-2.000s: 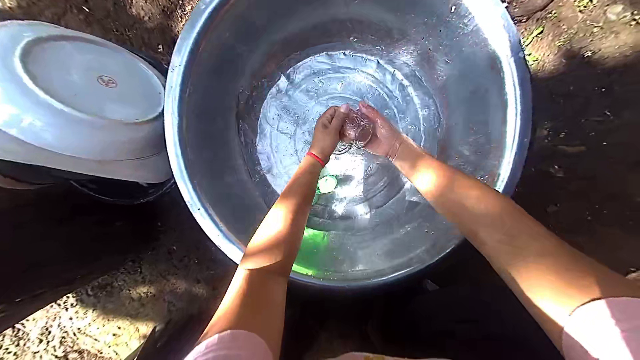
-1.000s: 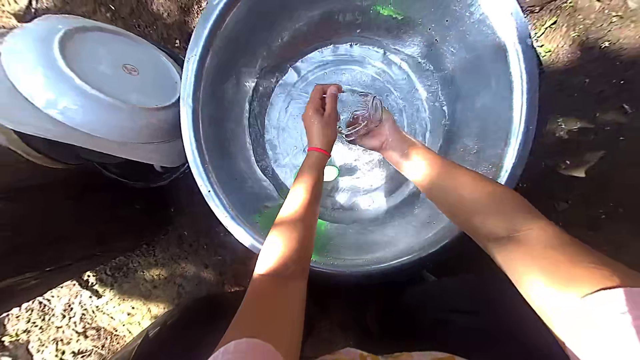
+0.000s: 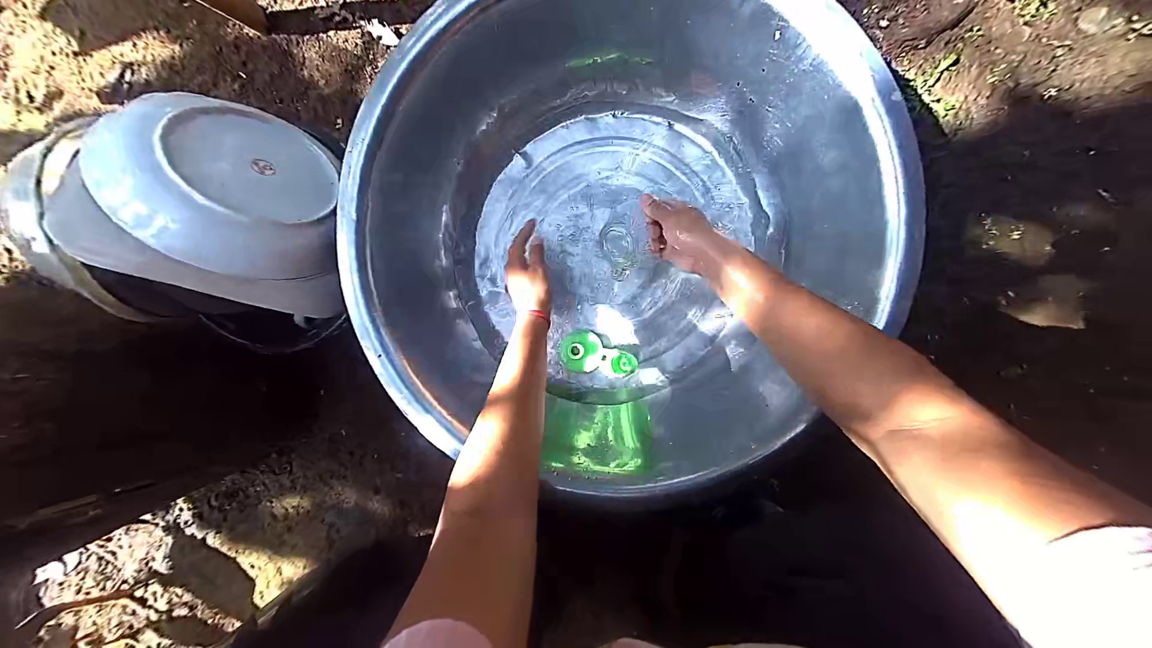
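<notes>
Both of my hands reach into a large round metal basin [image 3: 414, 378]. My left hand [image 3: 529, 270], with a red band at the wrist, holds nothing and has its fingers apart. My right hand [image 3: 677, 232] has its fingers curled; whether something small is in it cannot be told. Between them a clear, round glass-like object [image 3: 619, 241] shows faintly at the bottom of the basin. Nearer to me sit a green-and-white round item [image 3: 580, 351] and a smaller green piece [image 3: 623, 363]. A green reflection lies on the near wall.
Left of the basin, an upturned pale oval dish [image 3: 247, 166] rests on other stacked vessels [image 3: 63, 216], close to the rim. Soil with patches of sun and shade [image 3: 1035, 243] surrounds the basin. Dark shadow lies along the near side.
My hands, earlier together around a clear glass vessel, are now apart, and the vessel is no longer between their fingers. The green items near my left wrist show more fully.
</notes>
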